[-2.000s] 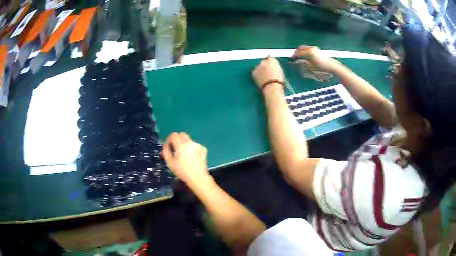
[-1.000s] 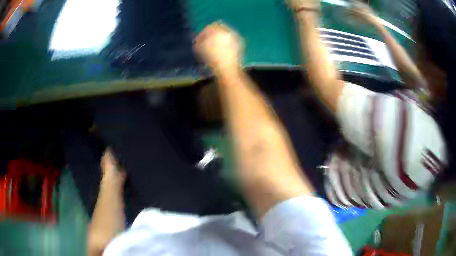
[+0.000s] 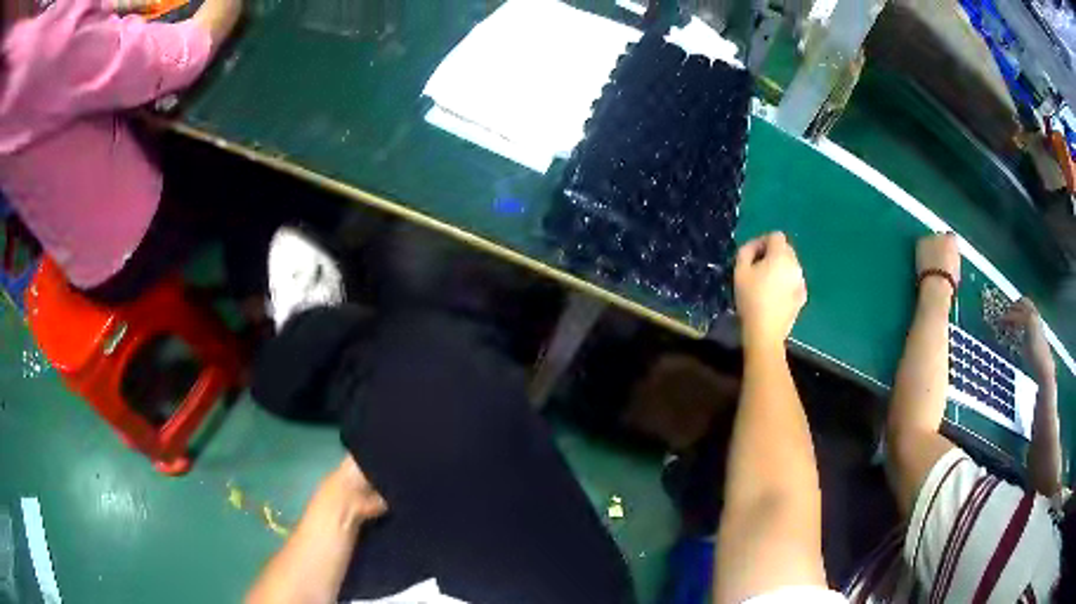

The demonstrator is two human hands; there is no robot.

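Observation:
The black round parts in rows (image 3: 661,165) form a dark, glossy, bumpy block at the bench's front edge. The white stack (image 3: 531,71) lies beside it on the left. My right hand (image 3: 771,287) is at the block's right edge over the green bench, with fingers curled. I cannot tell whether it holds something small. My left hand (image 3: 350,496) is low, against my dark trouser leg. Its fingers are partly hidden and no object shows in it.
A neighbour at the right has both hands on the bench near a white tray (image 3: 985,375) with dark discs and scattered small parts (image 3: 997,309). A person in pink sits at the left above a red stool (image 3: 130,354). A small blue mark (image 3: 510,205) is on the bench.
The view has swung left and down, showing the pink-sleeved person, red stool and floor. My left hand has come into view by my leg. My right hand remains beside the black rows.

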